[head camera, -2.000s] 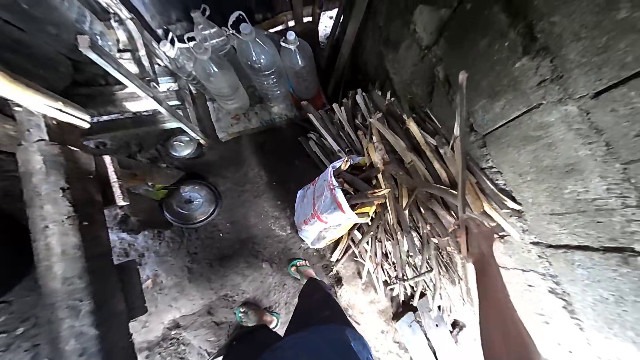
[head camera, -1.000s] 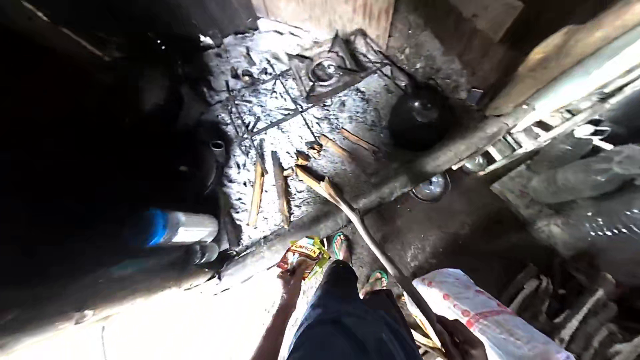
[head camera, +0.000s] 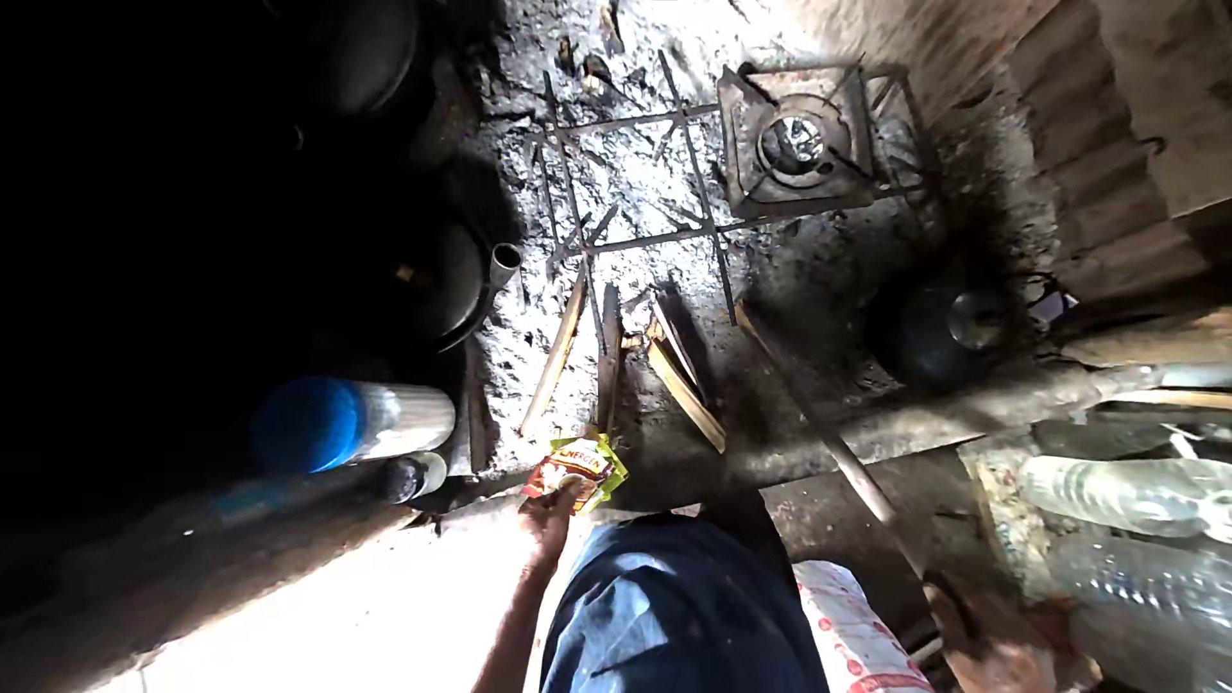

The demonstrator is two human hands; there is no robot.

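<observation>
My left hand holds colourful foil sachets near the front edge of an ash-covered hearth. At the lower right, my right hand grips a long wooden stick, whose far end reaches over the hearth's edge beside the firewood. Several split pieces of firewood lie on the ash, some with their far ends close to or under a metal bar grate. A square metal burner stand is at the grate's right end. Beside my leg is a white sack with red print, partly out of view.
A dark, round-bottomed pot sits right of the firewood. Plastic bottles stand at the right. On the left are a container with a blue lid, a small jar and a dark pan. A beam edges the hearth.
The view has swung from the stick pile to the hearth. The stick's far end has shifted right, away from the burning-end firewood pieces. Both hands keep their hold.
</observation>
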